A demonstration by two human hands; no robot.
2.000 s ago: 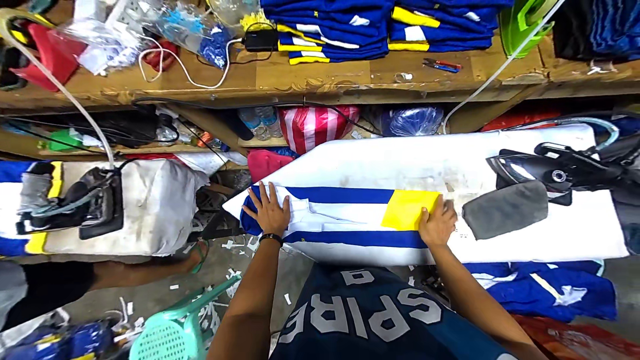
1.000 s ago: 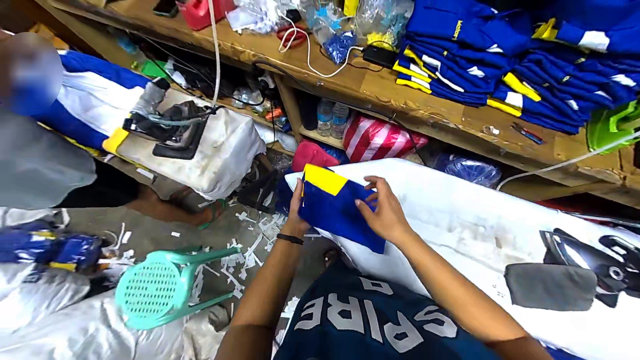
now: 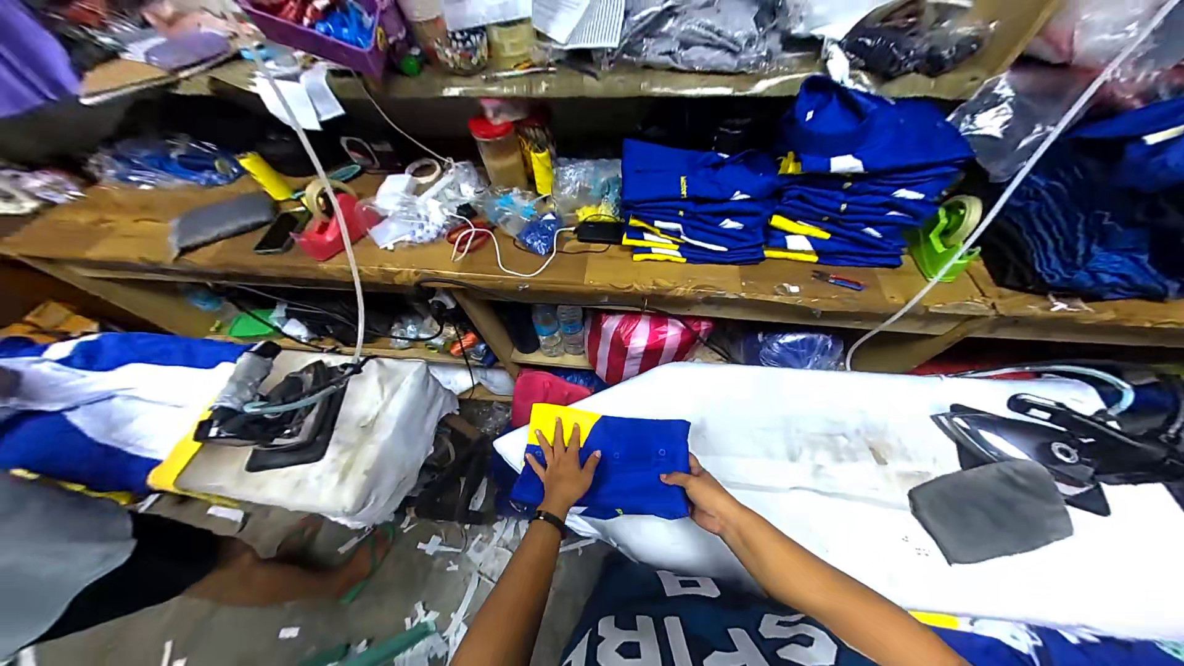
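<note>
A blue garment with a yellow section (image 3: 638, 467), folded into a rough rectangle, lies on the narrow left end of a white-covered ironing board (image 3: 786, 407). My left hand (image 3: 566, 472) rests flat on it with fingers spread, partly over the yellow part. At the garment's right edge, my right hand (image 3: 708, 495) pinches the cloth between thumb and fingers. A steam iron (image 3: 1036, 444) stands at the board's right, behind a dark grey pad (image 3: 992, 511).
Behind the board, a wooden shelf (image 3: 555, 277) bears stacks of folded blue garments (image 3: 703, 199), a red tape dispenser (image 3: 335, 227) and small pliers (image 3: 839, 280). Another iron (image 3: 287, 407) sits on a padded surface at left, beside a person (image 3: 83, 555). Hoses hang down.
Two seconds ago the garment lay long and flat; a second ago my hands held it folded smaller. Now it lies on the board under my left hand. The view has shifted.
</note>
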